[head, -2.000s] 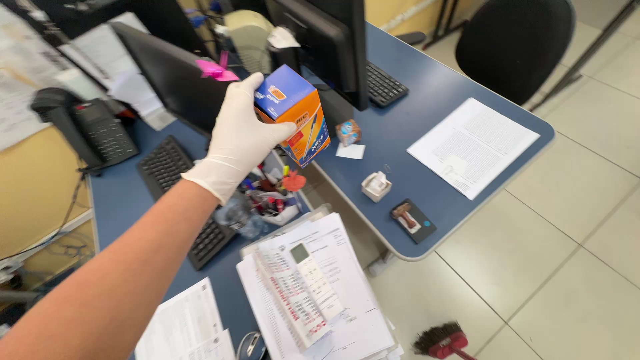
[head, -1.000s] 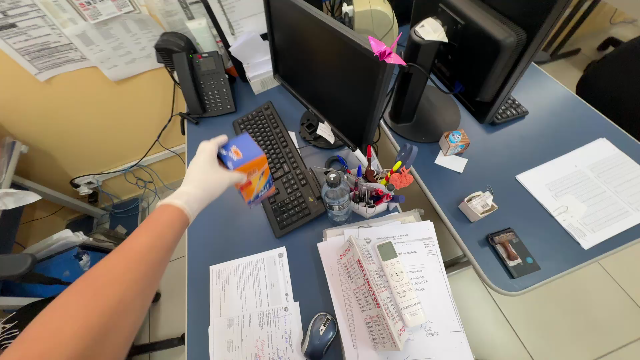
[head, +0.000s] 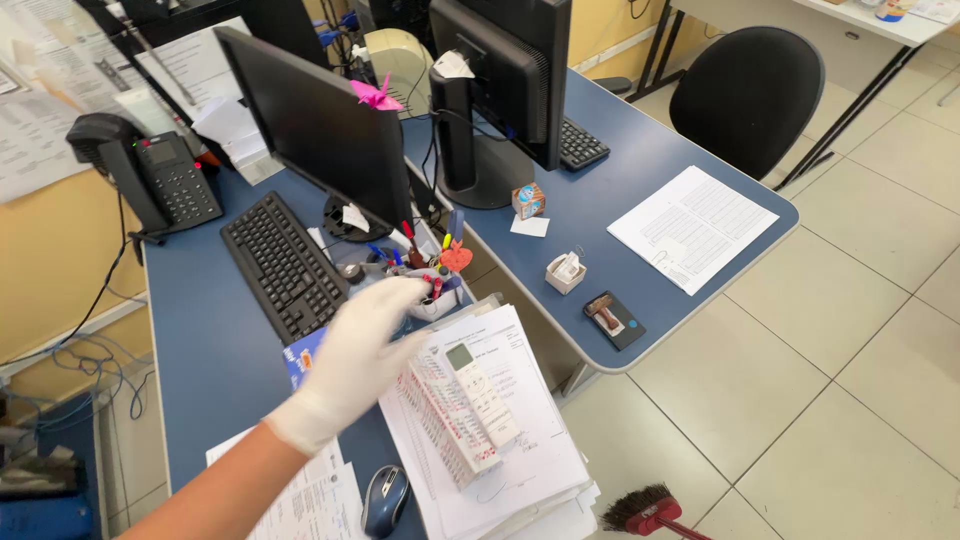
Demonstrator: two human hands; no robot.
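Observation:
My left hand [head: 360, 352], in a white glove, is over the left desk with fingers apart and nothing seen in them. Its fingertips are near a pen holder [head: 442, 300] with pens, markers and a red paper shape; a clear bottle [head: 358, 274] is partly hidden behind the hand. The blue Bic box [head: 301, 355] rests on the desk, mostly covered by the hand. Just right of the hand, a white remote control [head: 484, 397] and a folded printed card [head: 442, 420] lie on a stack of papers [head: 540, 450]. My right hand is out of view.
A keyboard [head: 285, 262], a monitor [head: 315, 127], a desk phone [head: 161, 180] and a mouse [head: 386, 501] surround the hand. The right desk [head: 592, 202] holds a rubber stamp [head: 604, 311], a small white box [head: 565, 273] and papers [head: 694, 225]. A broom head [head: 643, 511] is on the floor.
Earlier my left hand held the Bic box in the air; now the box is on the left desk and let go. The hand has moved right, towards the pen holder.

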